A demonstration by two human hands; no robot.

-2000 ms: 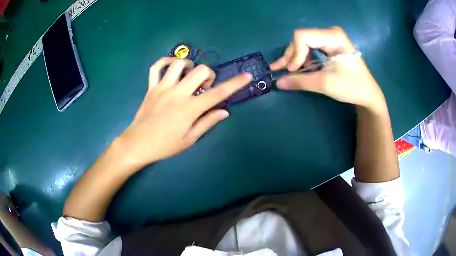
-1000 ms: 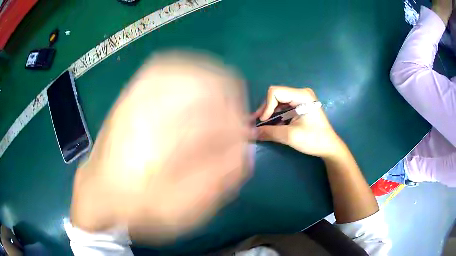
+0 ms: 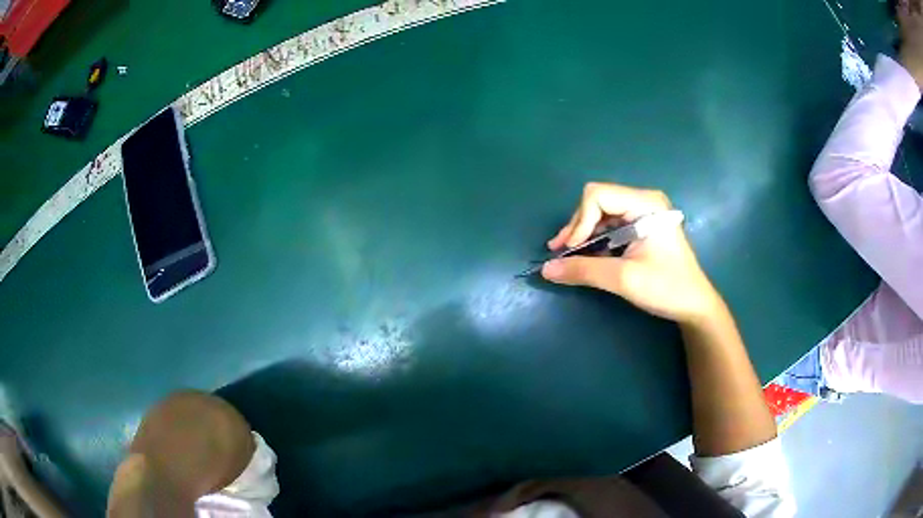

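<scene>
My right hand is over the green surface right of centre and holds dark tweezers with a whitish upper end. Their thin points aim left and down, close to the surface; nothing is clearly visible between them. My left hand is low at the left edge of my body, bent and partly cut off by the bottom of the picture. Its fingers are hidden, so whether it holds anything cannot be told. The black phone housing is not in view.
A smartphone lies flat at upper left. Beyond the worn pale strip are a small black unit with a yellow-gold disc piece and another dark unit. A neighbour's pink sleeve is at right.
My left hand has left the centre, passed blurred close to the camera, and is now low at left. The black housing is gone from the surface. My right hand keeps the tweezers.
</scene>
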